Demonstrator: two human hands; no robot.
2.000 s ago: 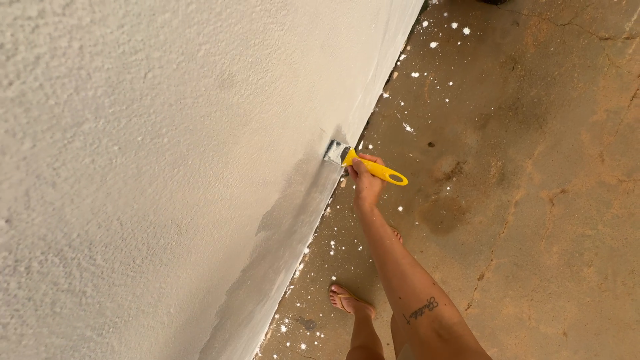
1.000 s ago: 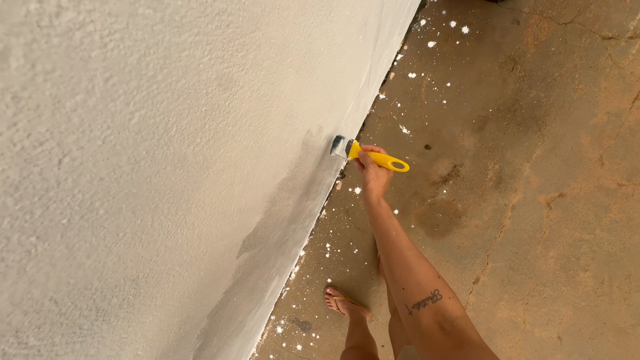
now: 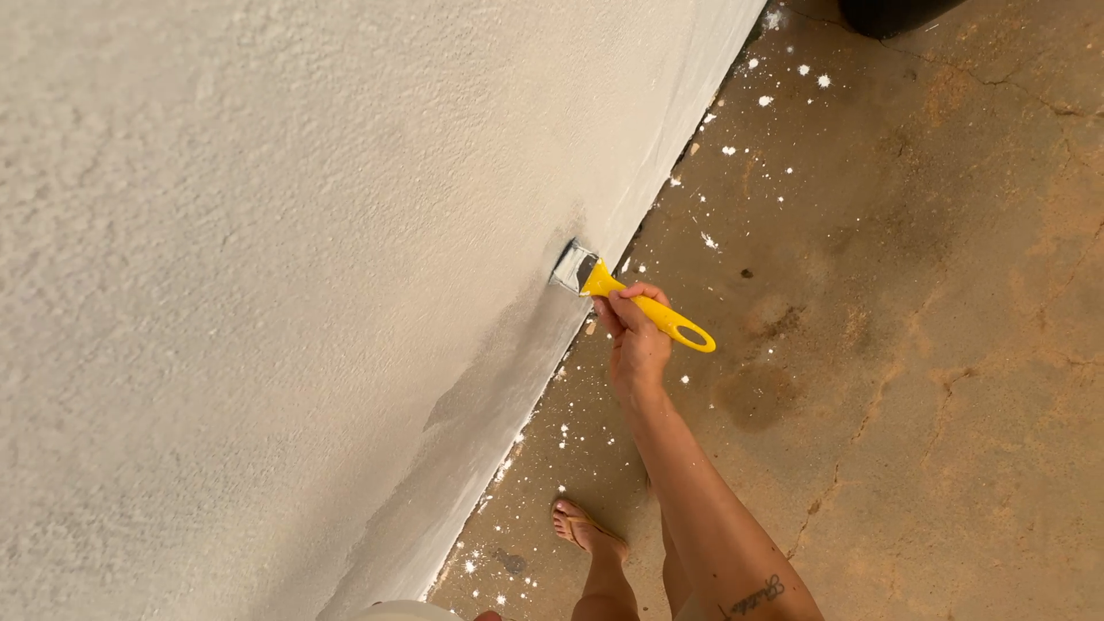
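Note:
My right hand [image 3: 639, 332] is closed around the yellow plastic handle of a flat paintbrush [image 3: 653, 312]. White paint coats the brush's bristles [image 3: 571, 266], which touch the textured off-white wall [image 3: 345, 216] just above its base. A darker, wet-looking band [image 3: 483, 371] runs along the lower wall from the brush toward the bottom of the view. At the bottom edge, part of a white rounded rim [image 3: 405, 611] shows, with a sliver of skin beside it that may be my left hand [image 3: 488, 616]; its grip is hidden.
The brown concrete floor [image 3: 862, 345] has cracks, stains and white paint spatters along the wall base. A foot in a flip-flop [image 3: 586, 523] stands near the wall. Part of a black rounded object [image 3: 893, 13] sits at the top right.
A white rim and a sliver of skin have come into view at the bottom edge. My right hand keeps hold of the brush, its bristles still low on the wall.

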